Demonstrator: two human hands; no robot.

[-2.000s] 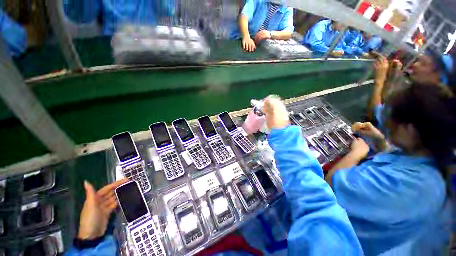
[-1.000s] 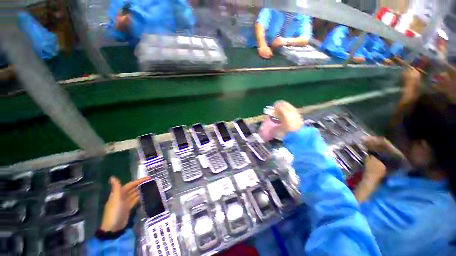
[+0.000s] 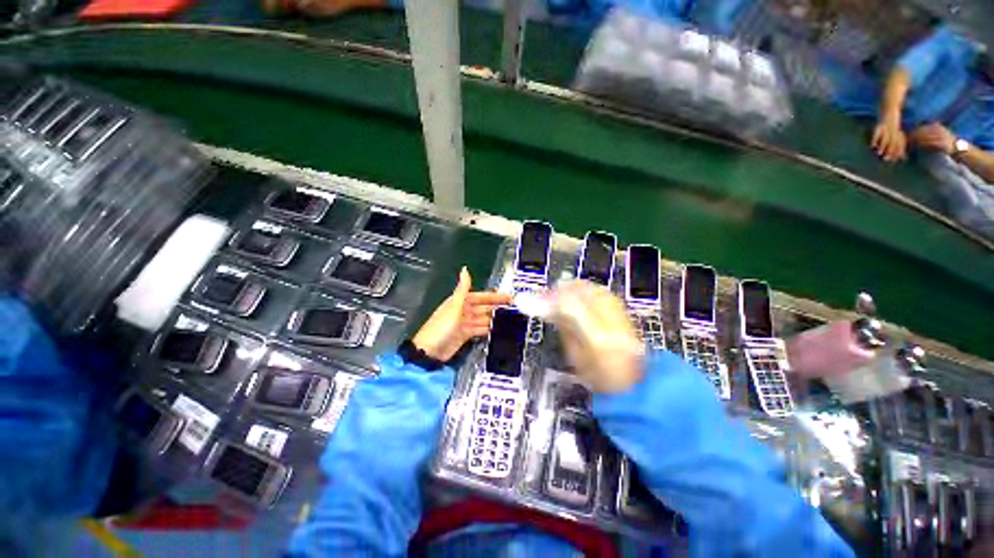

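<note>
An open flip phone [image 3: 506,343] with dark screen and white keypad lies at the near left of a clear blister tray [image 3: 536,459]. My left hand [image 3: 449,323] is at the upper left of its screen, thumb raised and fingers stretched; it grips nothing visible. My right hand [image 3: 597,332], blurred, is just right of the screen's top and pinches a small white wipe [image 3: 532,303]. Several more open flip phones [image 3: 644,273] stand in the tray's far row. A closed flip phone [image 3: 571,452] lies in the near row, partly under my right forearm.
At left, another tray holds several closed phones [image 3: 329,325], beside a white pad [image 3: 174,273] and stacked trays [image 3: 98,185]. A pink bottle [image 3: 825,349] and a white bottle [image 3: 872,378] stand at right. A metal post [image 3: 436,109] rises at the green belt [image 3: 316,131].
The view has swung left. My right hand has left the pink bottle and moved to the near-left open phone, with the white wipe at its fingertips. My left hand remains beside that phone.
</note>
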